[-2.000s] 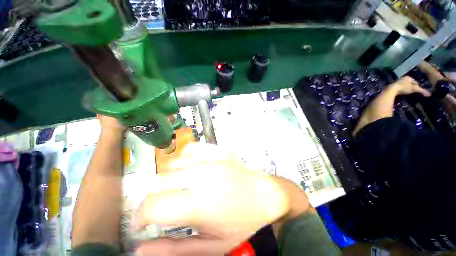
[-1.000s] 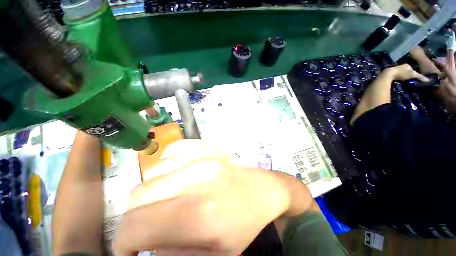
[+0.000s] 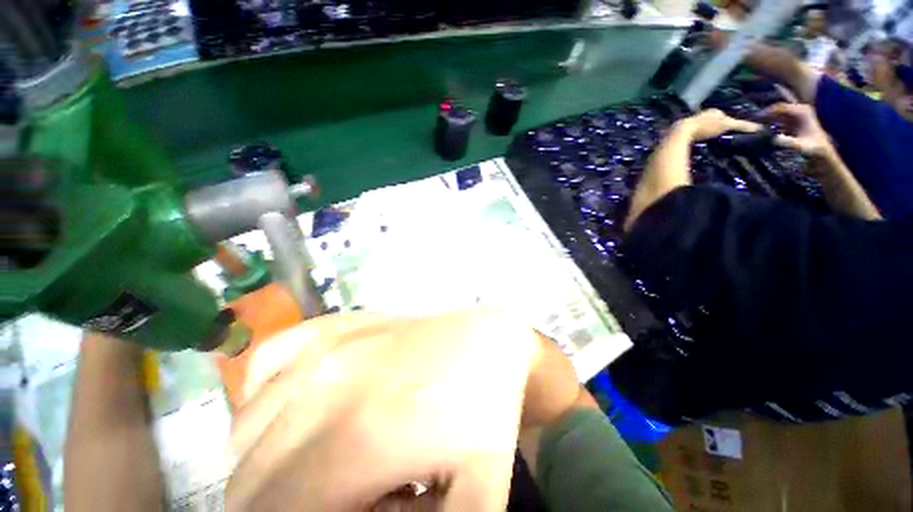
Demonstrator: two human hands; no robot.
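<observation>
The green press (image 3: pixel 130 250) stands at the left, blurred, its brass-coloured tip (image 3: pixel 232 338) over the orange pad (image 3: pixel 265 312). No cylinder shows under the tip. My right hand (image 3: pixel 390 400), large, overexposed and blurred, covers the lower part of the grey press lever (image 3: pixel 290 255) and looks closed on it; its fingertips are hidden. My left forearm runs up at the left and passes behind the press head, which hides my left hand. Two black cylinders stand on the green belt, one with a red spot (image 3: pixel 454 130), the other (image 3: pixel 505 108) to its right.
A dark round part (image 3: pixel 255 158) shows on the belt behind the press. Printed paper (image 3: pixel 430 240) covers the bench. A black tray (image 3: pixel 591 160) lies at the right, where a person in dark sleeves (image 3: pixel 771 290) handles a black part. A brown cardboard box (image 3: pixel 781 465) is lower right.
The view has turned right, so the press and pad sit further left and more of the neighbour and cardboard box shows. The dark round part behind the press now shows more. My right hand remains over the lever.
</observation>
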